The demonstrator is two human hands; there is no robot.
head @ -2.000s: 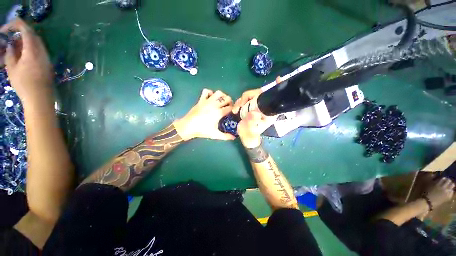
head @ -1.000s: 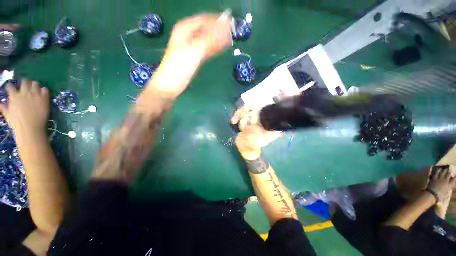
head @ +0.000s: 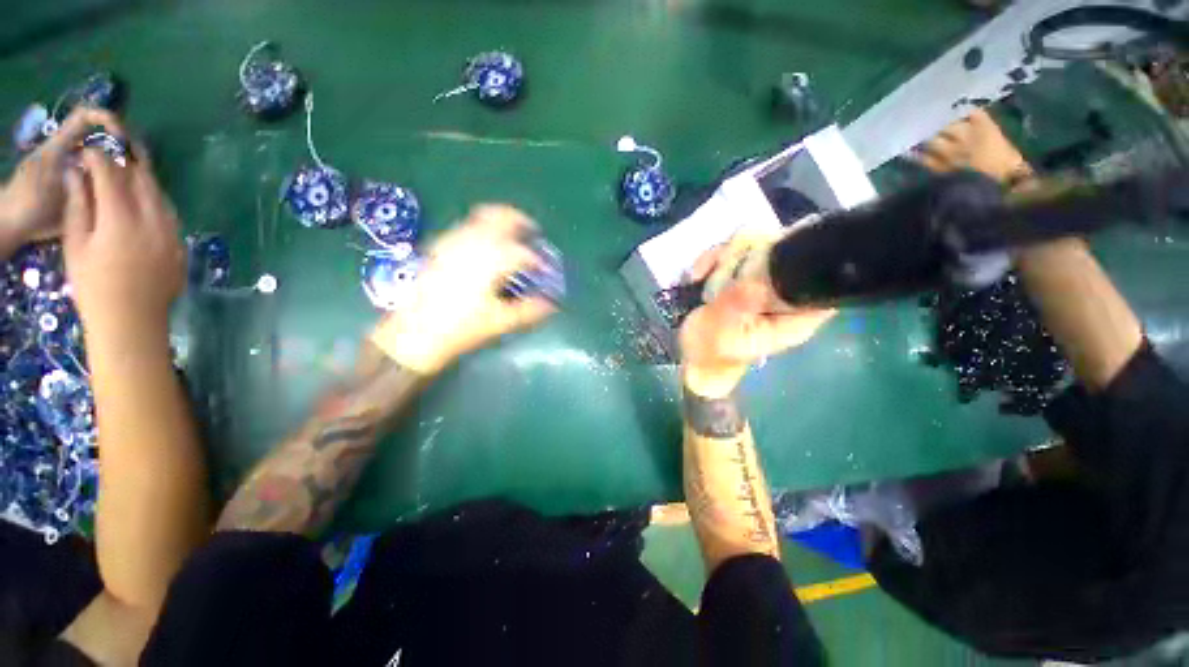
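Observation:
My left hand (head: 459,289), blurred, holds a blue-and-white round unit (head: 535,276) at its fingertips, above the green bench left of the feeder. My right hand (head: 743,319) grips the thick black electric screwdriver (head: 854,248) beside the white screw feeder (head: 685,248). The screwdriver's tip is hidden by my fingers. Round corded units lie left of my left hand, one (head: 316,196) beside another (head: 387,211), and a third (head: 390,278) is partly behind my hand. Another unit (head: 647,192) with a white cord end lies just left of the feeder.
Another worker's hands (head: 111,209) handle a unit at far left, above a dense pile of units (head: 46,430). At right, another person's arm (head: 1076,300) reaches over the black parts heap (head: 998,345) toward the grey metal rail (head: 913,111). More units (head: 496,78) lie at the back.
My left hand has come back from the far side of the bench with a unit. My right hand and the screwdriver have shifted right. The right-hand person's arm has reached onto the bench.

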